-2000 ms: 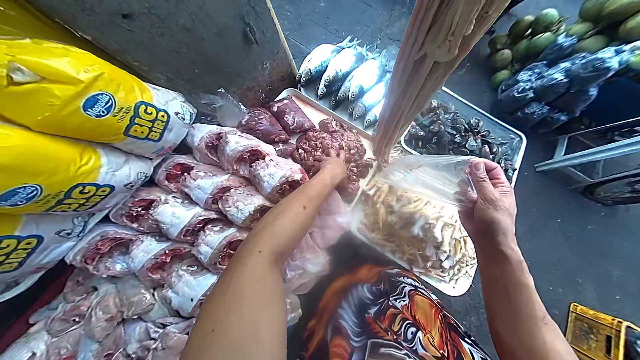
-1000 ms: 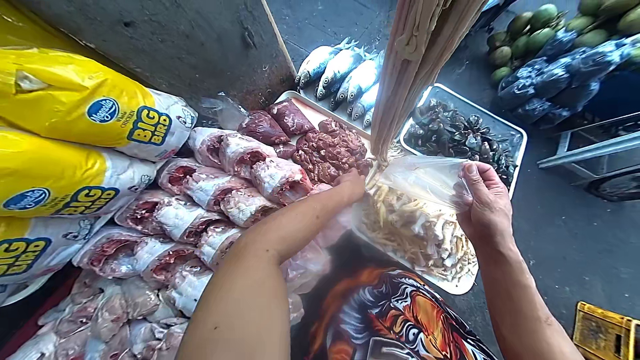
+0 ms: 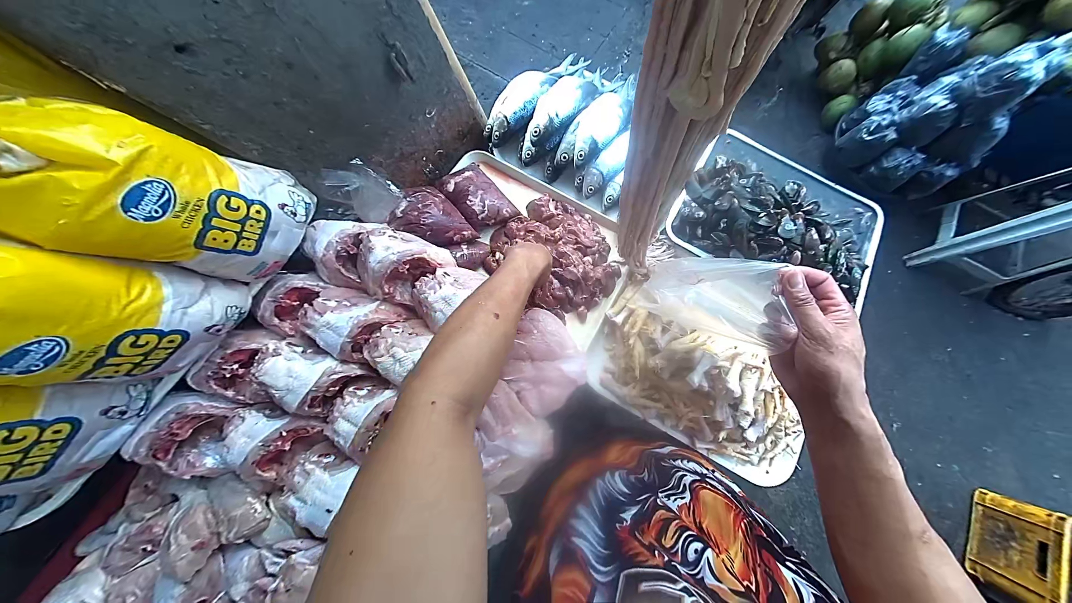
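My left hand (image 3: 526, 261) reaches into a heap of dark red raw offal, perhaps chicken livers (image 3: 574, 247), on a white tray; its fingers are hidden, so what they hold cannot be told. Larger dark red pieces of meat (image 3: 477, 194) lie just beyond. My right hand (image 3: 816, 322) pinches the edge of a clear plastic bag (image 3: 712, 293) between thumb and fingers. The bag hangs over a white tray of chicken feet (image 3: 703, 385). Left of my left forearm lie rows of raw chickens (image 3: 318, 335) with their body openings showing.
Yellow-and-white packs of whole chicken (image 3: 126, 184) are stacked at left. Raw chicken pieces (image 3: 184, 536) lie below. Silvery fish (image 3: 561, 117) and a tray of mussels (image 3: 775, 222) sit beyond. A pale hanging bundle (image 3: 678, 100) comes down between them. A yellow crate (image 3: 1017, 544) stands lower right.
My left hand was over the offal, moved right toward the near edge of the chicken feet tray, and is now back in the offal. My right hand still holds the bag.
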